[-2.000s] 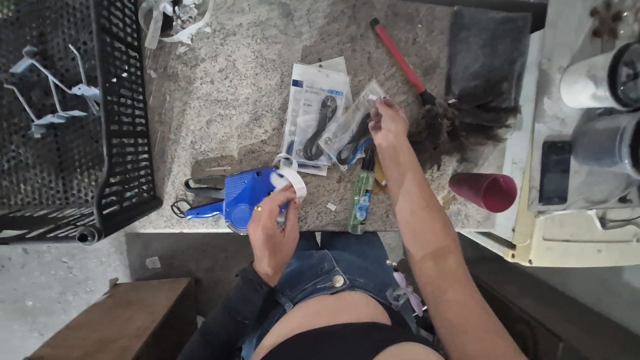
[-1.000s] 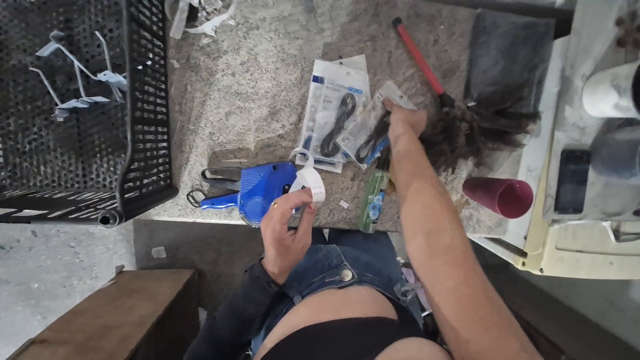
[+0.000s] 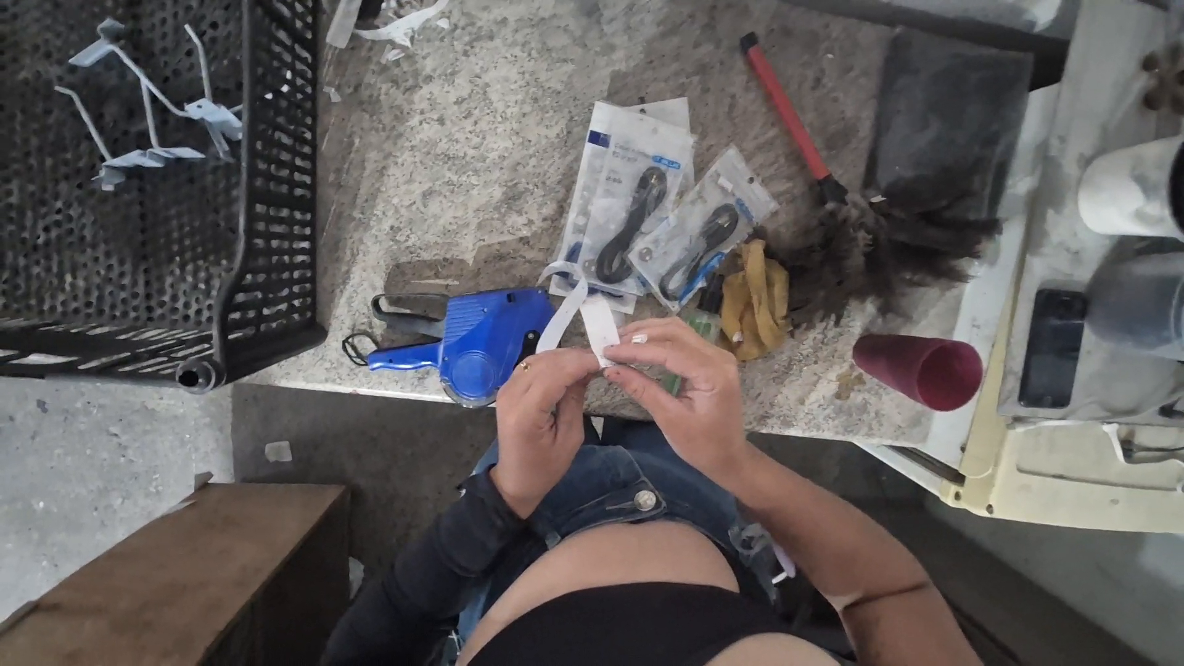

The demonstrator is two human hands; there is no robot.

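Near the table's front edge, my left hand (image 3: 546,416) pinches a strip of white paper labels (image 3: 599,326), whose loose end curls up and back. My right hand (image 3: 684,384) meets it from the right, fingertips on the same strip and a small white piece at a finger. Left of my hands lies a blue price label gun (image 3: 490,338) with a black handle. Just above are a clear packet with a coiled black cable (image 3: 634,222) and a smaller cable packet (image 3: 708,231) overlapping it. A green packaged item (image 3: 701,326) is partly hidden behind my right hand.
A black plastic crate (image 3: 245,185) with white metal hooks (image 3: 148,157) stands left. Rightward are a yellow cloth-like item (image 3: 756,301), a feather duster with a red handle (image 3: 786,111), a maroon cup (image 3: 916,370) and a dark phone (image 3: 1053,347). A brown box (image 3: 185,555) stands lower left.
My right hand has left the smaller cable packet and come down and left to the label strip in my left hand. The yellow item, mostly hidden before, now shows.
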